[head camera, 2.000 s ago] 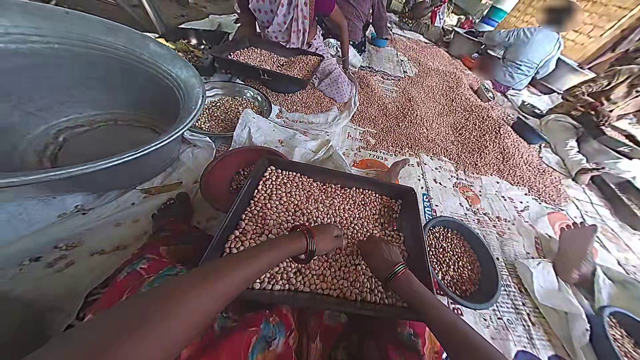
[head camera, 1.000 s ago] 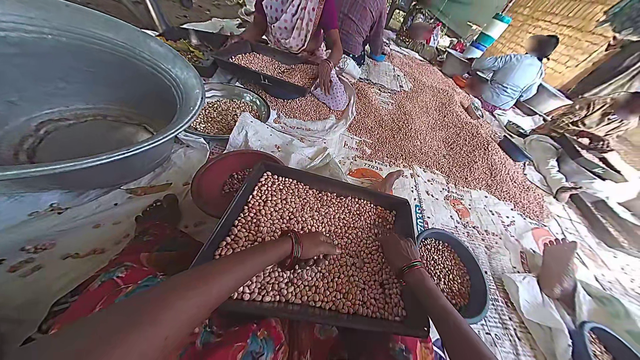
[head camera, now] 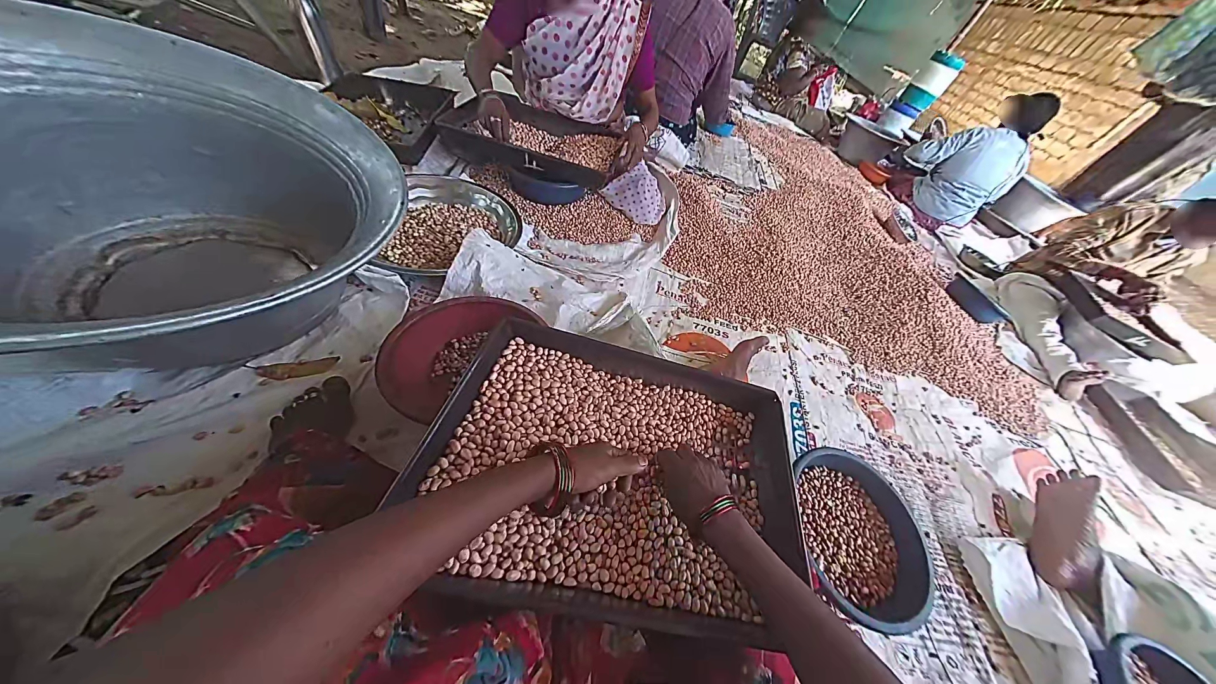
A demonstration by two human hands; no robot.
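Note:
A black rectangular tray (head camera: 774, 475) full of pinkish-brown nuts or seeds (head camera: 570, 399) rests tilted over my lap. My left hand (head camera: 597, 465), with bangles at the wrist, lies on the nuts near the tray's middle, fingers pointing right. Close beside its fingertips, my right hand (head camera: 692, 483) reaches down into the same layer with bent fingers. Whether either hand pinches a nut cannot be made out. Right of the tray stands a dark grey bowl of nuts (head camera: 845, 532); a red bowl (head camera: 404, 370) with some nuts sits partly behind its left side.
A large metal basin (head camera: 361, 180) stands at left, a steel bowl of nuts (head camera: 437, 233) beyond it. A wide heap of nuts (head camera: 836, 256) covers printed sacks (head camera: 855, 408). One co-worker (head camera: 589, 57) holds another tray; others sit farther back. A bare foot (head camera: 1064, 522) is at right.
My right hand has moved left from the tray's right side to beside my left hand. The co-worker opposite has brought a hand into the other tray.

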